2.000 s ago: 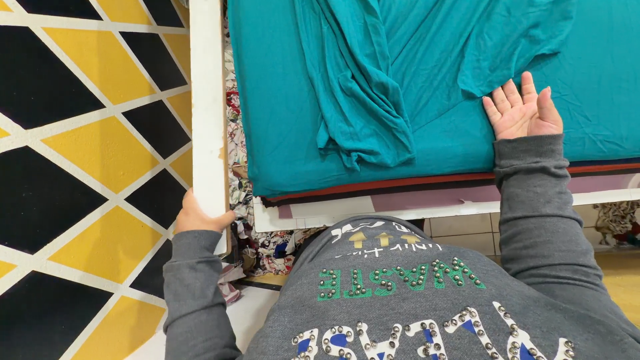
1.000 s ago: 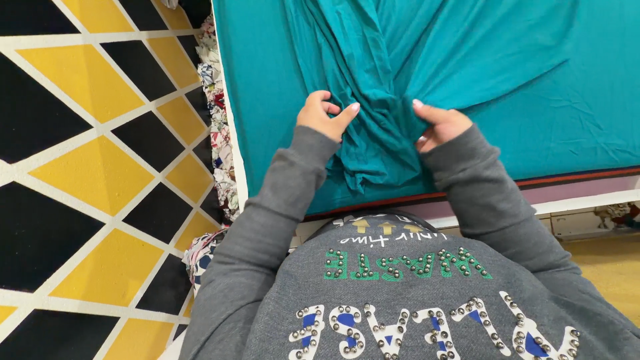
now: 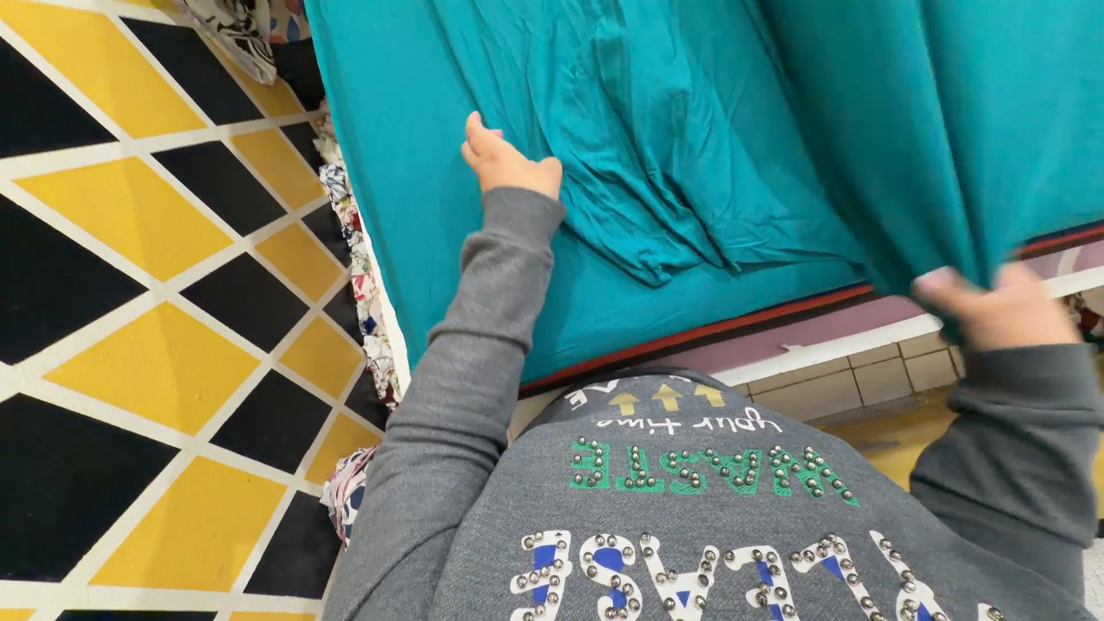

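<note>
Teal fabric (image 3: 448, 285) lies over a stack of cloth layers, smooth at its left part and bunched into wrinkles in the middle. My left hand (image 3: 513, 164) rests on or just over the teal fabric, left of the wrinkles, with fingers apart and nothing held. At the right, my right hand (image 3: 1005, 306), blurred, grips a gathered fold of the teal fabric (image 3: 914, 172) near the front edge of the stack. Dark and red layer edges (image 3: 716, 336) show below the teal one.
A white table edge (image 3: 819, 349) runs along the front, close to my body. Printed cloth scraps (image 3: 362, 285) are packed along the left side. Beyond them is a wall or panel (image 3: 164, 285) with black and yellow diamonds. Tiles (image 3: 871, 375) show beneath the front edge.
Both hands were at the bunched fabric a second ago. The left has moved left, off the folds; the right has moved right and now holds a fold pulled toward the front edge.
</note>
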